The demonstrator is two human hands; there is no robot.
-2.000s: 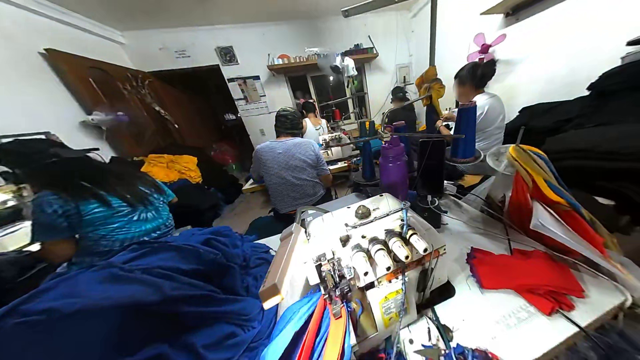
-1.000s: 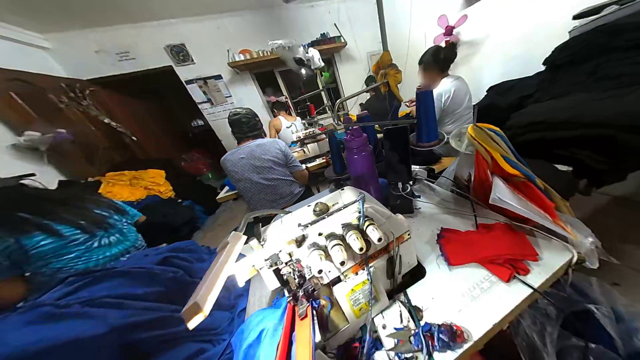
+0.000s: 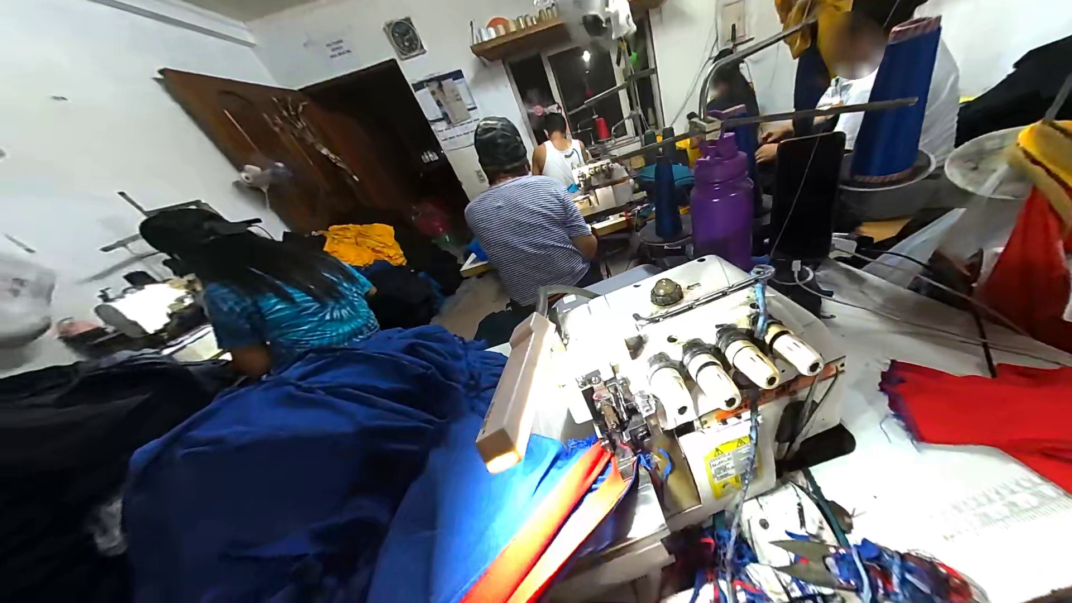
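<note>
Neither my left hand nor my right hand shows in the head view. An overlock sewing machine [image 3: 712,335] stands at the centre, with several thread tension dials along its front. Its presser foot area [image 3: 624,419] sits over blue fabric [image 3: 494,477] and red-orange fabric strips [image 3: 553,523], lit by a lamp bar [image 3: 515,389]. A large heap of dark blue fabric [image 3: 293,469] spreads to the left of the machine. Thread scraps [image 3: 879,569] lie tangled below the machine's right side. Whether a hand touches the fabric below the picture's edge cannot be told.
Red fabric [image 3: 988,410] lies on the white table [image 3: 971,502] at right. A purple bottle [image 3: 722,205], a black phone-like slab [image 3: 806,197] and a blue thread cone [image 3: 896,100] stand behind the machine. Several people sit at work beyond, one in a striped shirt [image 3: 532,234]. Black fabric [image 3: 59,469] lies far left.
The view has shifted and tilted between frames. The fabric stays at the machine's presser foot; no hand shows in any frame.
</note>
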